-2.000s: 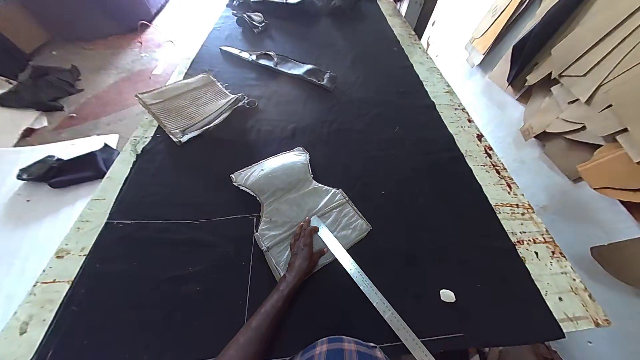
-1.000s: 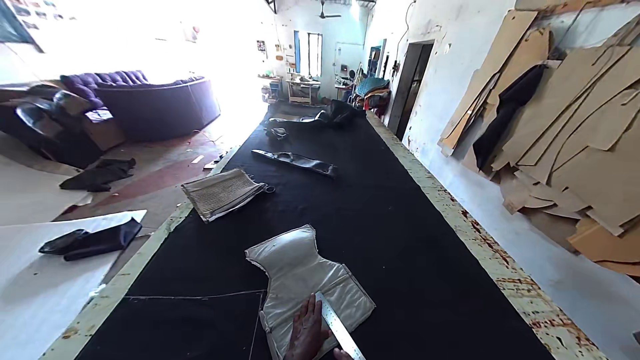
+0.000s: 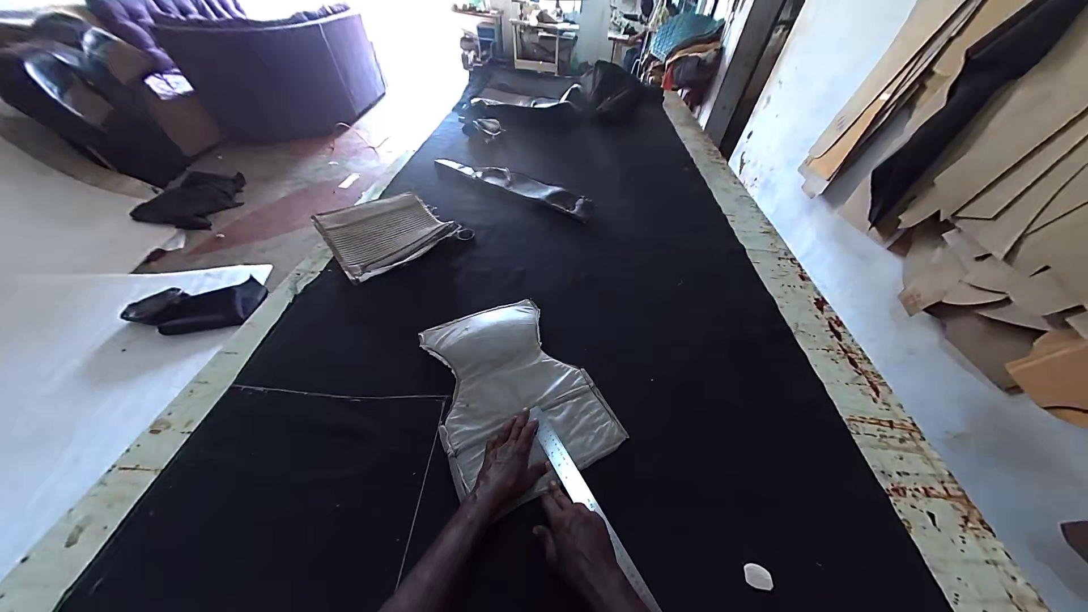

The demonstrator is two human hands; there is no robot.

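A sewn silver-grey upholstery piece [image 3: 501, 365] with a narrowed waist lies on black fabric [image 3: 680, 382]. Across its lower part runs a metal ruler [image 3: 571, 478], slanting down to the right. My left hand [image 3: 510, 463] rests flat on the grey piece, fingertips beside the ruler's upper end. Lower down, my right hand [image 3: 578, 531] lies along the ruler's left edge, fingers extended; whether it grips the ruler does not show. Thin chalk lines mark the fabric to the left. A white piece of tailor's chalk [image 3: 758, 577] sits at the lower right.
A ribbed beige fabric piece [image 3: 387, 234] and a dark shiny strip [image 3: 518, 185] lie farther up the black fabric, with dark material [image 3: 608, 89] at the far end. The worn table edge [image 3: 837, 365] runs along the right. Cardboard patterns [image 3: 1011, 187] hang on the right wall; a purple sofa [image 3: 272, 72] stands at left.
My right hand, not visible two seconds ago, now lies beside the ruler on the grey piece. My left hand stays on that piece. The view has tilted up, then partly down again.
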